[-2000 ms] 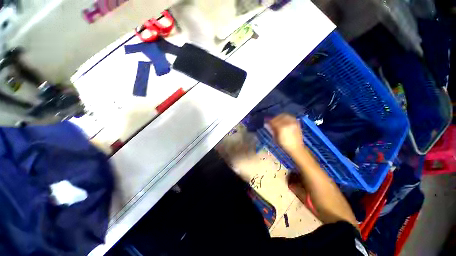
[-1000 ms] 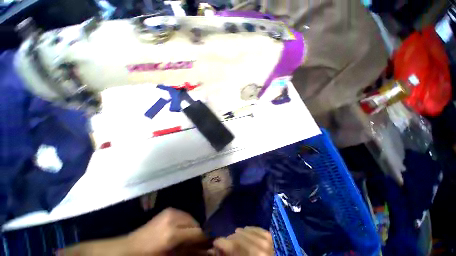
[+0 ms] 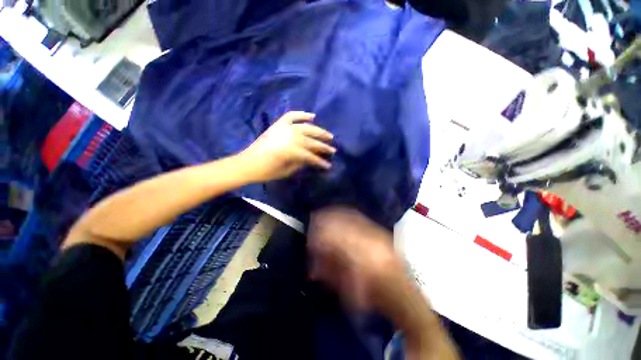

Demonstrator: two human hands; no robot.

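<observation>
A large navy garment piece (image 3: 281, 84) lies crumpled over the white table, left of the sewing machine, with its lower part at the near edge. My left hand (image 3: 292, 148) rests on the garment with its fingers slightly apart; whether it pinches any cloth cannot be told. My right hand (image 3: 351, 256) is blurred, at the garment's near edge in front of the table; its fingers and anything in them cannot be made out. The sewing machine head (image 3: 555, 133) stands to the right, and neither hand is at its needle area.
Right of the garment on the table (image 3: 457, 274) lie a red strip (image 3: 492, 247), small navy scraps (image 3: 500, 205), red-handled scissors (image 3: 557, 204) and a black flat case (image 3: 544, 281). A grey square panel (image 3: 119, 81) is at the left. Blue crates (image 3: 176, 274) stand below.
The view has swung left, onto the garment. My left hand has moved from below the table edge up onto the garment. My right hand is now at the garment's near edge.
</observation>
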